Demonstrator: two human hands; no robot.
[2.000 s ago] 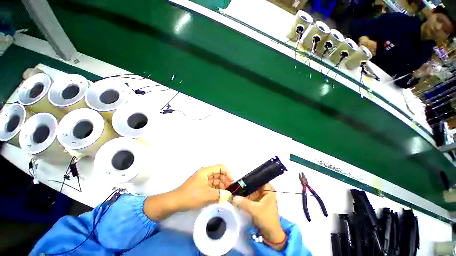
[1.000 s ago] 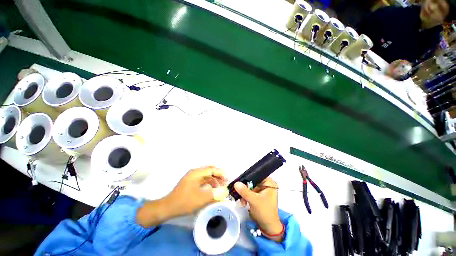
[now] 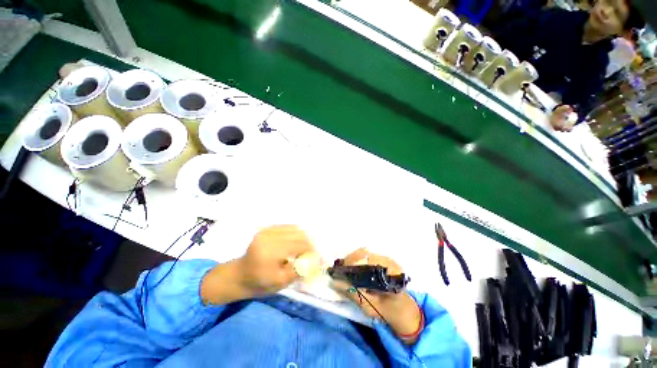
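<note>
A long black part [image 3: 371,277], likely an adapter or driver box, lies across my right hand [image 3: 374,291], which grips it. A thin dark wire hangs from it over the palm. My left hand [image 3: 274,260] is at the part's left end, blurred, with a yellowish cover [image 3: 308,264] on a finger. Whether its fingertips pinch anything cannot be told. Below the hands a pale surface shows, mostly hidden; no white rim is visible there.
Several cream housings [image 3: 157,141] cluster at left, with dark wires [image 3: 200,231] trailing. Pliers [image 3: 451,253] lie open right of centre, beside piled black parts [image 3: 537,309]. A green belt [image 3: 360,108] runs beyond. Opposite are a row of cream housings [image 3: 461,44] and a person in dark clothing [image 3: 569,54].
The black part has turned from slanting up to the right to nearly level and shows its other side. The white-rimmed cylinder below my hands is no longer visible. The view has shifted.
</note>
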